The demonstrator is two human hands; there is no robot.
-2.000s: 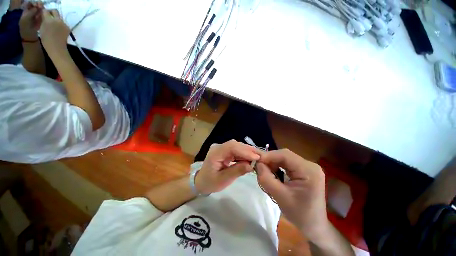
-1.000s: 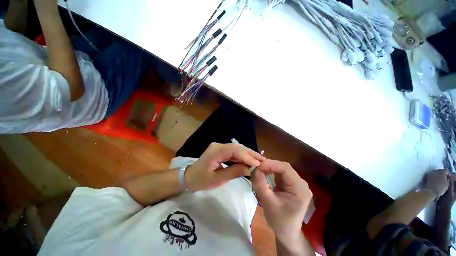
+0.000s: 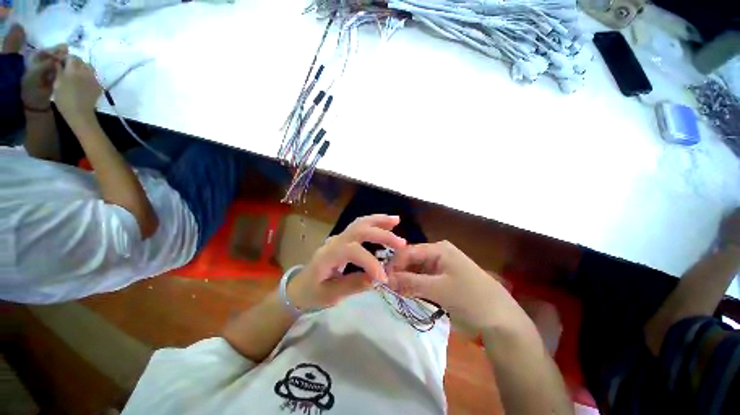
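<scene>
Thin core wires [image 3: 406, 306] loop below my fingertips, above my lap, with a short black sleeve [image 3: 438, 314] at their right end below my right hand. A small pale piece [image 3: 385, 256], too small to name surely, shows between my hands. My left hand [image 3: 345, 263] has its thumb and a finger at the wires' upper end, its other fingers raised. My right hand [image 3: 430, 275] pinches the wires near their tips, thumb and fingers together. Both hands are close together. The exact contact at the fingertips is partly hidden.
Several harnesses with black sleeves [image 3: 318, 136] lie at the edge of the white table [image 3: 454, 154], wire ends overhanging. Beyond are a cable bundle [image 3: 487, 36], a phone [image 3: 622, 63] and a blue-white box [image 3: 677, 123]. A person [image 3: 89, 219] works at left; another person's arm [image 3: 698, 284] is at right.
The looped core wires and black sleeve now show below my hands. My left fingers have opened and lifted from the close pinch. The view has shifted over the table.
</scene>
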